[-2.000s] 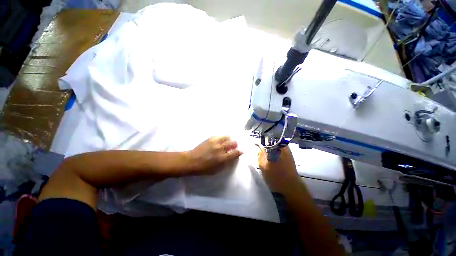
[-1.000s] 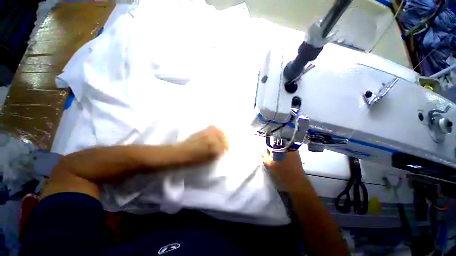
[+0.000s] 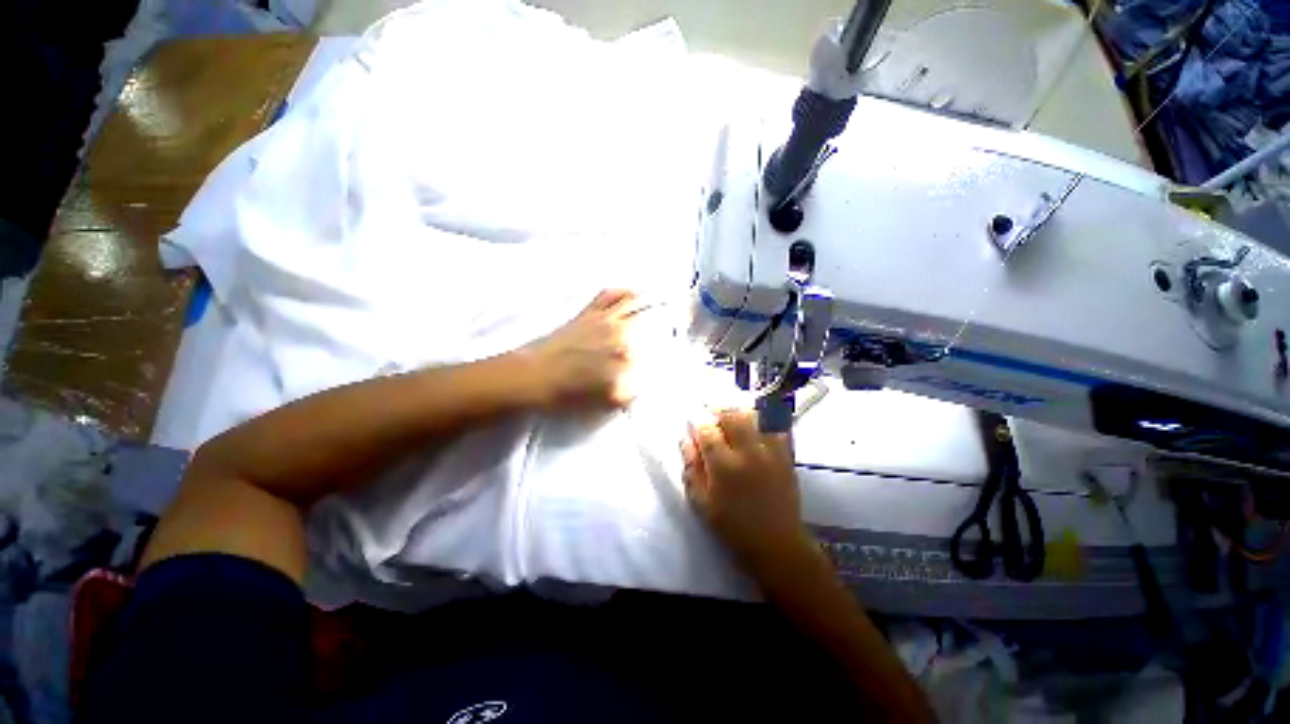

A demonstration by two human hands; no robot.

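A large white garment piece is spread left of the needle, partly overexposed, and hangs over the table's front edge. My left hand lies on the cloth left of the needle, its fingertips lost in glare. My right hand rests at the cloth's right part, just below the presser foot area, fingers pointing up. Whether either hand pinches the cloth cannot be made out. The white sewing machine with a blue stripe stands at right.
Black-handled scissors lie under the machine arm beside a yellow piece. A measuring strip runs along the front edge. A grey-black lamp arm rises over the head. A film-wrapped brown board is at left.
My left hand has moved up and across the cloth. My right hand has come out from beside the needle, down and left, with more fingers showing. The view has shifted slightly.
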